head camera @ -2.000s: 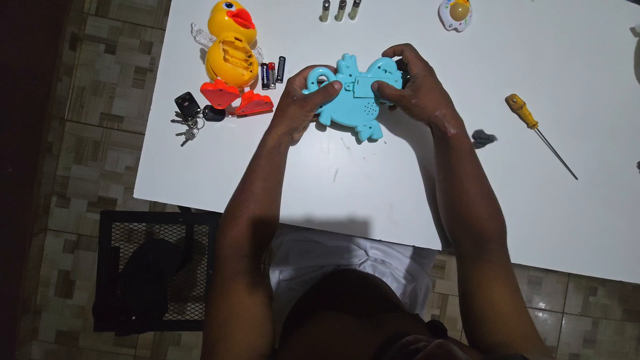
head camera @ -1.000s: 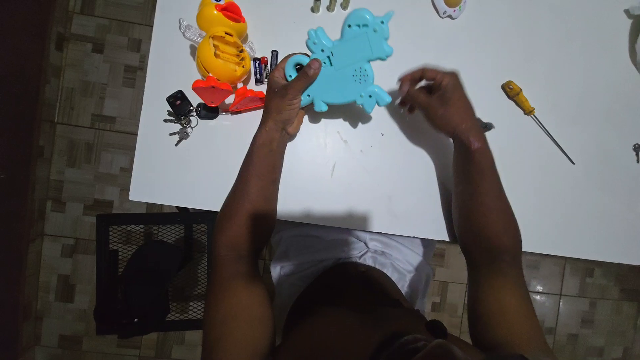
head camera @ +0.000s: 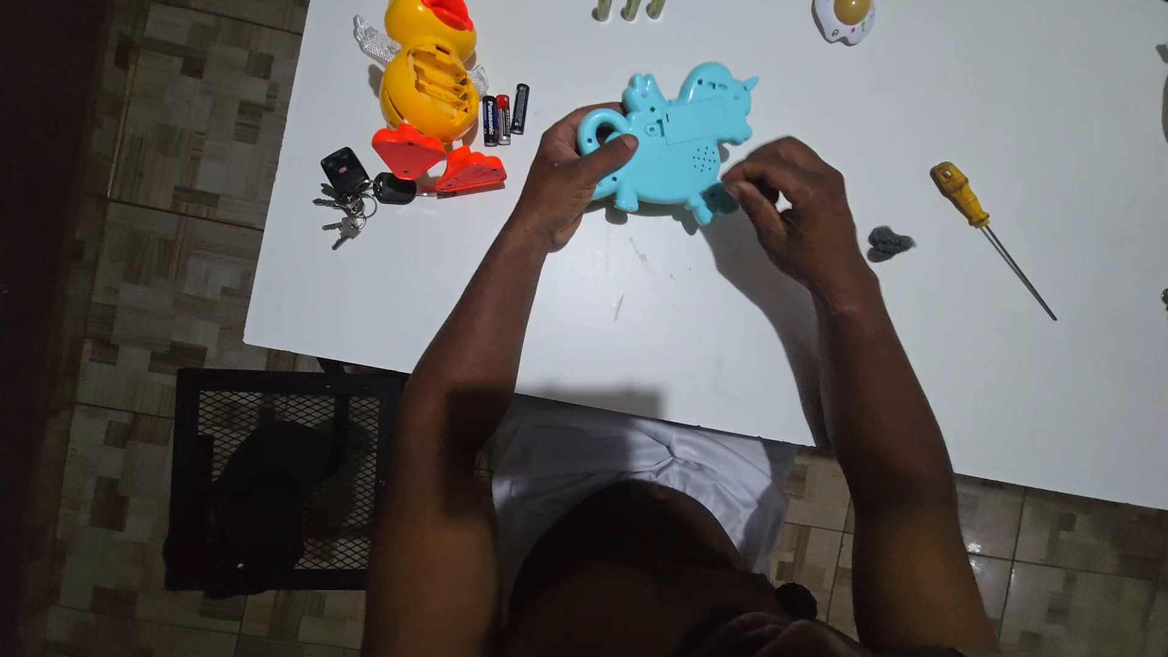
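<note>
A turquoise plastic unicorn-shaped toy (head camera: 671,151) is held above the white table, its back with a battery cover and speaker holes facing up. My left hand (head camera: 579,169) grips it at the looped tail end, thumb on top. My right hand (head camera: 794,201) is by the toy's lower right leg with fingers bent and fingertips together; whether something small is between them cannot be told. To the left lies a yellow toy duck (head camera: 429,87) with an open battery compartment and red feet. Several loose batteries (head camera: 504,119) lie between duck and toy.
Car keys (head camera: 345,173) on a ring lie below the duck. A yellow-handled screwdriver (head camera: 960,193) and a dark grey lump (head camera: 888,243) are on the right of the table (head camera: 620,338). An egg-shaped toy (head camera: 845,18) sits at the top. A black mesh chair (head camera: 338,529) stands below left.
Both hands held the toy two seconds ago; my right hand has since come off its right end. The toy has been turned and shifted, and my left hand still has it.
</note>
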